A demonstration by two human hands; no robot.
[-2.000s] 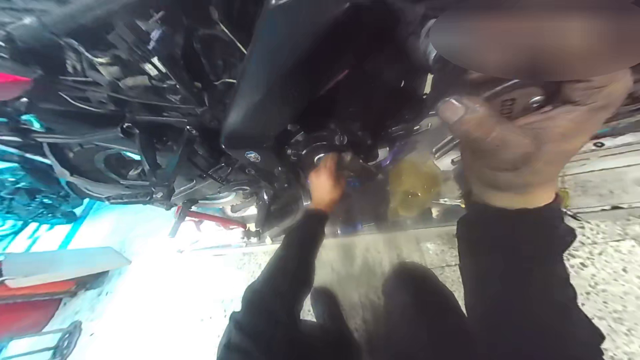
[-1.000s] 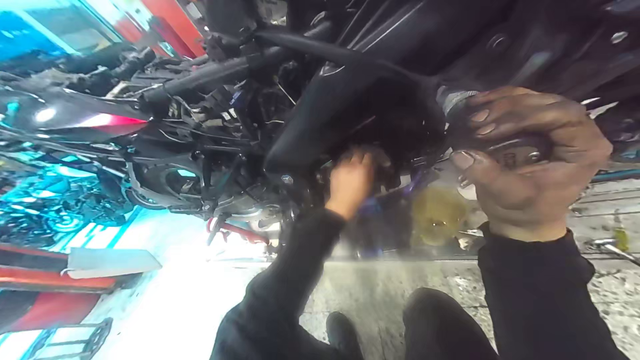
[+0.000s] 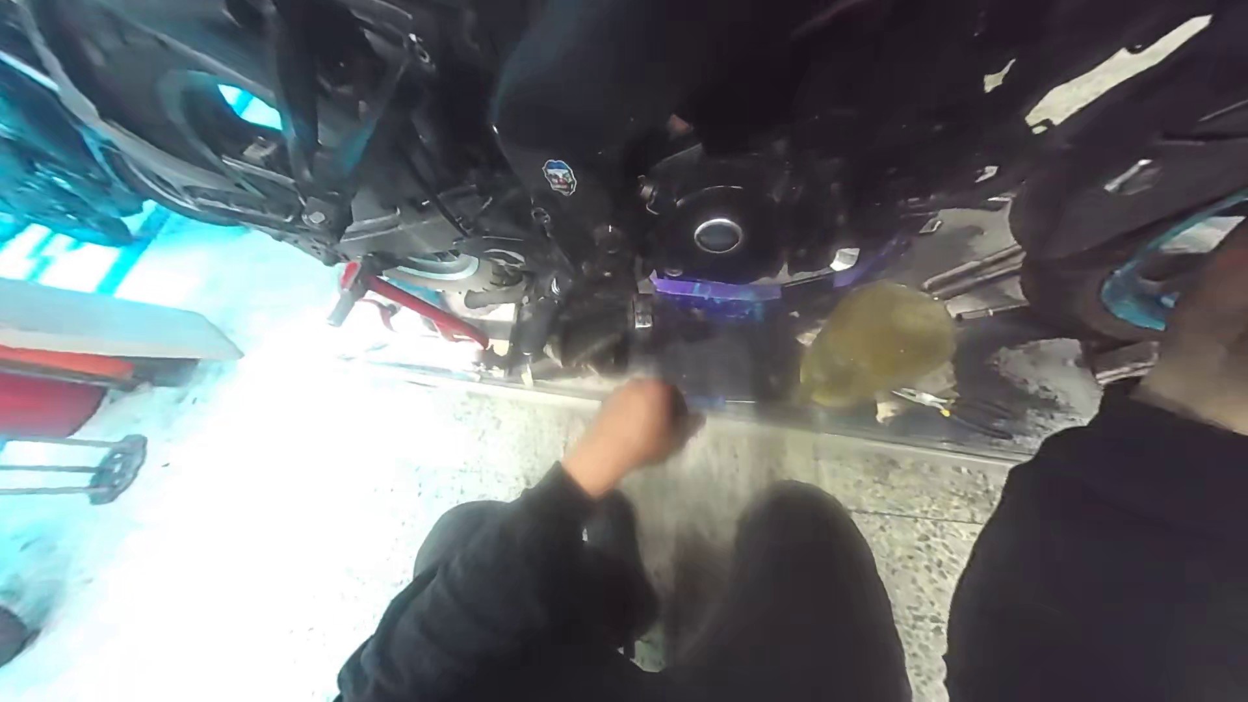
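My left hand [image 3: 639, 424], blurred, hangs low in front of the motorcycle, over the edge of the platform. Its fingers look curled, but whether they hold anything is unclear. Above it is the round black engine cover [image 3: 720, 234] of the motorcycle, with a shiny cap at its centre. A small face-shaped sticker [image 3: 560, 177] marks the black fairing [image 3: 604, 97]. At the far right edge my right hand [image 3: 1204, 336] shows only in part, around the wrist, and its fingers are out of sight.
A yellowish round object [image 3: 877, 343] lies on the platform beside pliers [image 3: 941, 402]. A red stand or lever [image 3: 419, 304] is left of the engine. More motorcycle parts fill the upper left. Red and grey equipment [image 3: 88, 366] stands on the brightly lit floor at the left.
My left hand has come down from the engine area to the platform's edge. My right hand has moved off to the right, mostly out of view. The view has shifted closer to the motorcycle.
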